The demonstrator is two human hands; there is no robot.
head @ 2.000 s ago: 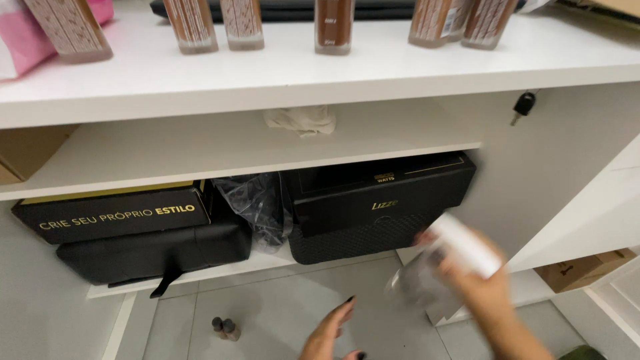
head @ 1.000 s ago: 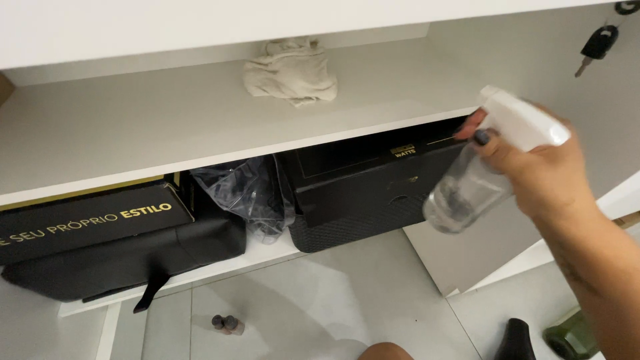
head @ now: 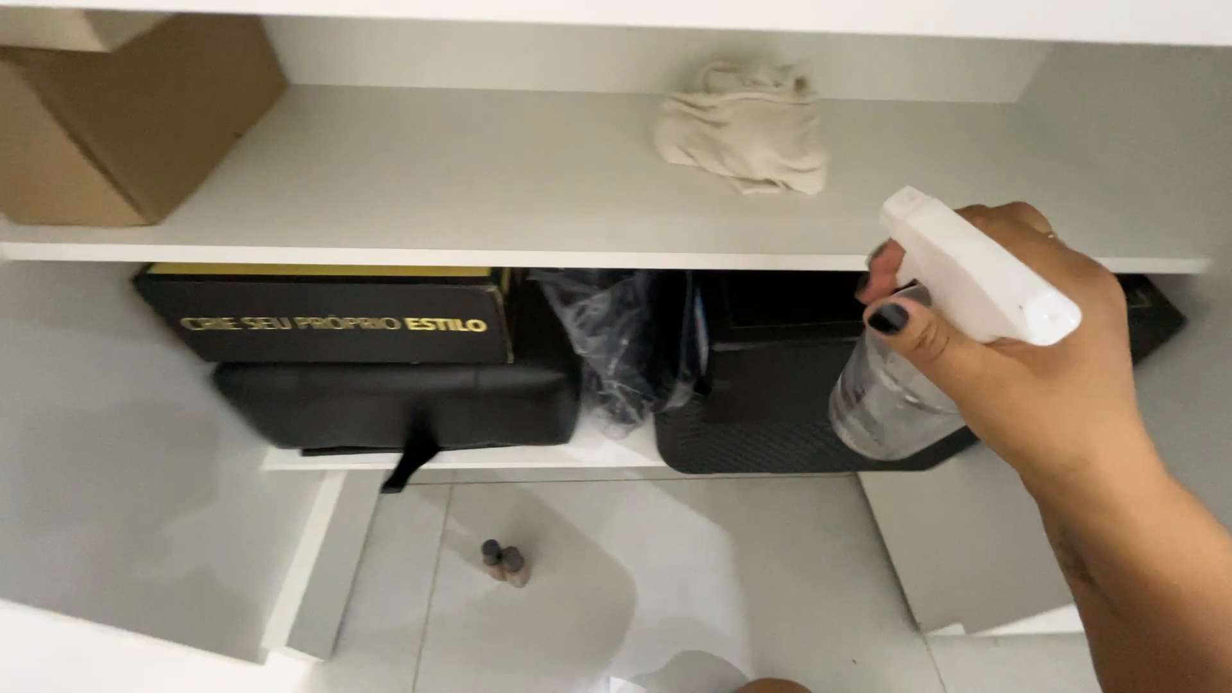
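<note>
My right hand [head: 1039, 327] holds a clear plastic spray bottle [head: 890, 395] with a white trigger head, in front of the right part of the shelf. The nozzle faces up and to the left. A crumpled off-white cloth [head: 746, 130] lies on the upper white shelf [head: 462, 178], to the left of and beyond the bottle. Behind the bottle, on the lower shelf, is a black textured case [head: 760, 414]. My left hand is out of view.
A cardboard box [head: 183, 115] stands at the upper shelf's left end. Below are a black box with gold lettering [head: 337, 322], a black soft case [head: 395, 404] and clear plastic wrapping [head: 616, 356]. Two small bottles [head: 505, 563] stand on the tiled floor [head: 664, 549].
My left hand, seen two seconds ago, has left the view. My right hand still holds the spray bottle. The view has moved closer to the shelves, and the row of bottles above is out of frame.
</note>
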